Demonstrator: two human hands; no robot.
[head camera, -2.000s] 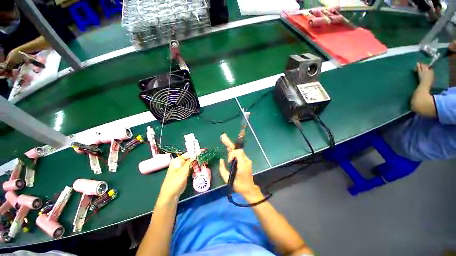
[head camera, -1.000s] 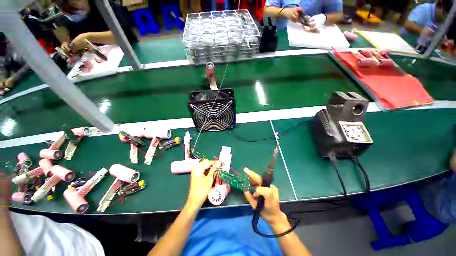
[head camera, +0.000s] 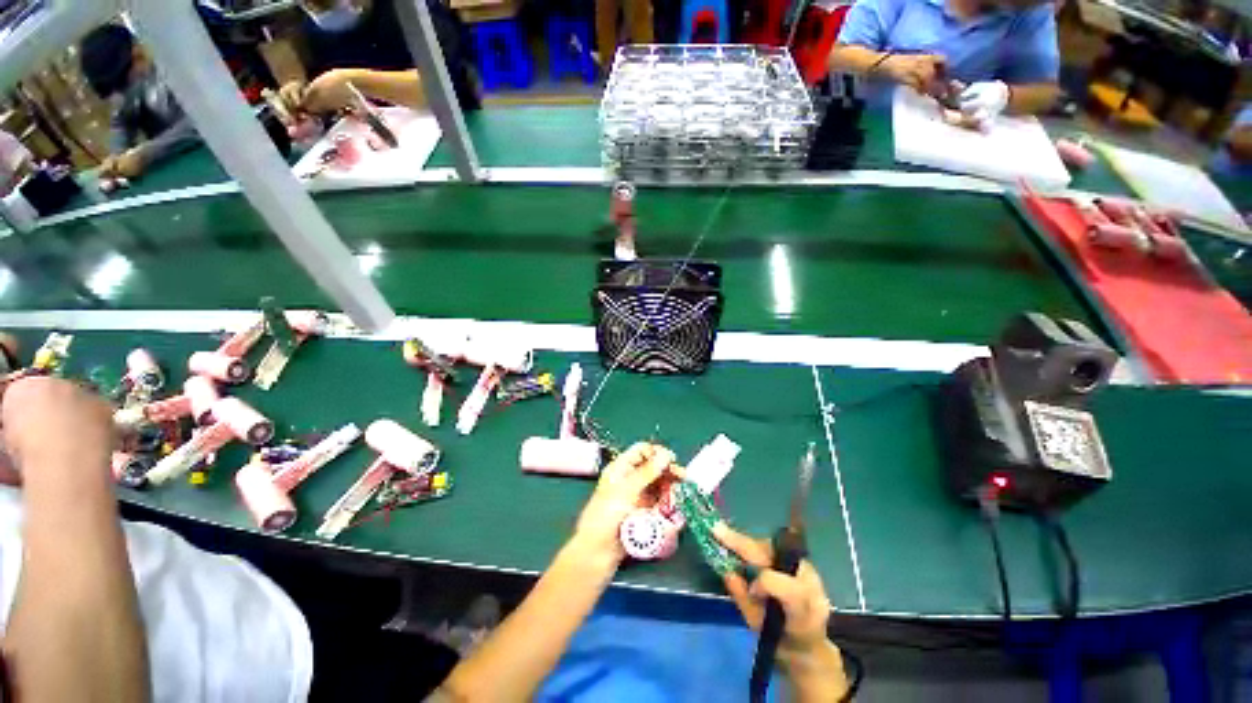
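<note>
My left hand (head camera: 629, 492) pinches thin wires at the pink hair dryer body (head camera: 651, 532), whose round grille faces up near the bench's front edge. Its pale handle shell (head camera: 713, 464) points up and right. My right hand (head camera: 792, 593) holds the black soldering iron (head camera: 791, 544), tip up, and its fingers touch the green circuit board (head camera: 706, 526) beside the handle. The iron's tip is apart from the board. A fine pale strand runs past the fume fan (head camera: 658, 319) down toward my left hand. The exact wire joint is hidden by my fingers.
Several pink dryer units (head camera: 401, 451) lie on the bench to the left, one just left of my hand. The soldering station (head camera: 1023, 437) stands right, its cords over the front edge. The green conveyor (head camera: 508, 247), clear trays (head camera: 707, 113) and red mat (head camera: 1129, 293) are beyond. A person's arm (head camera: 62, 508) is at left.
The view has swung left, so the bench things sit further right. My right hand has come to the circuit board and now touches it. The dryer's handle leans more to the right.
</note>
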